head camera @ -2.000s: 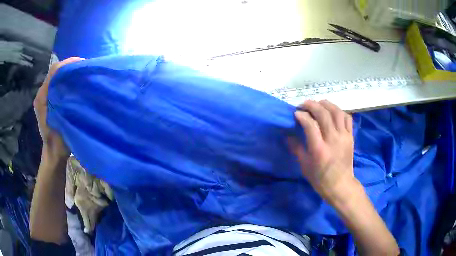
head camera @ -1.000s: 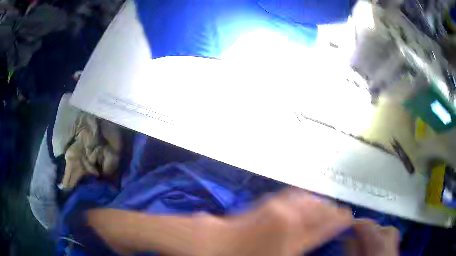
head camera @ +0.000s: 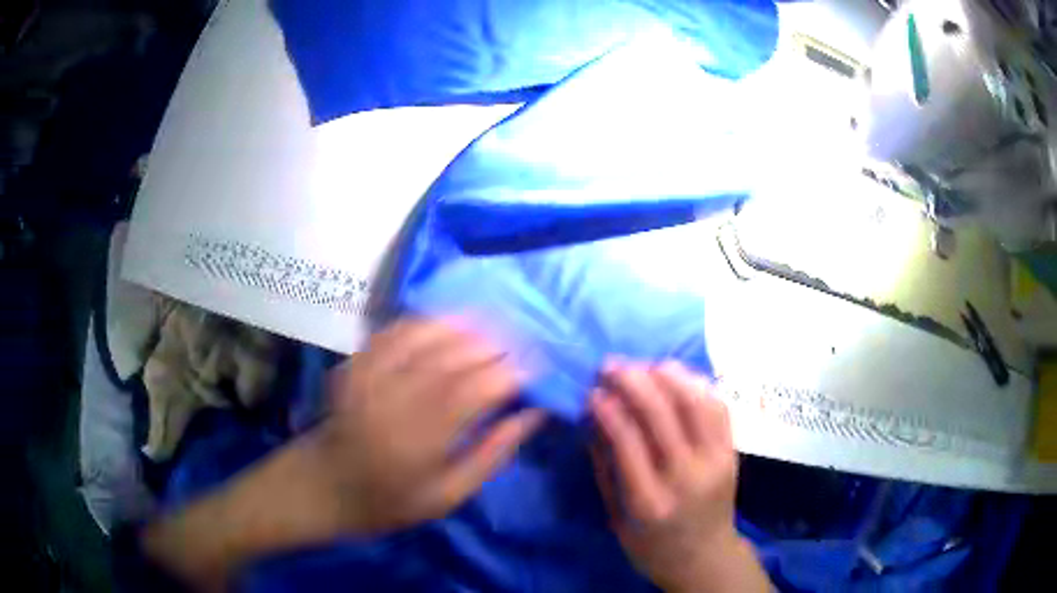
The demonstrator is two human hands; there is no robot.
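A shiny blue garment piece lies over the front edge of the white table and hangs towards my lap, glaring white under the lamp. A darker folded strip runs across it. My right hand pinches the piece at the table's front edge. My left hand is blurred, at the piece's left side with its fingertips near the right hand; whether it grips the cloth is unclear. A second blue piece lies at the back of the table.
The off-white machine head stands at the back right. Black thread snips lie right of the machine bed. A tape scale runs along the front edge of the table. Beige cloth is at the left, with more blue cloth at the lower right.
A blue piece now lies over the table's front edge, where bare tabletop showed a second ago. My hands have risen from the lap to this piece and separated. The view has shifted slightly.
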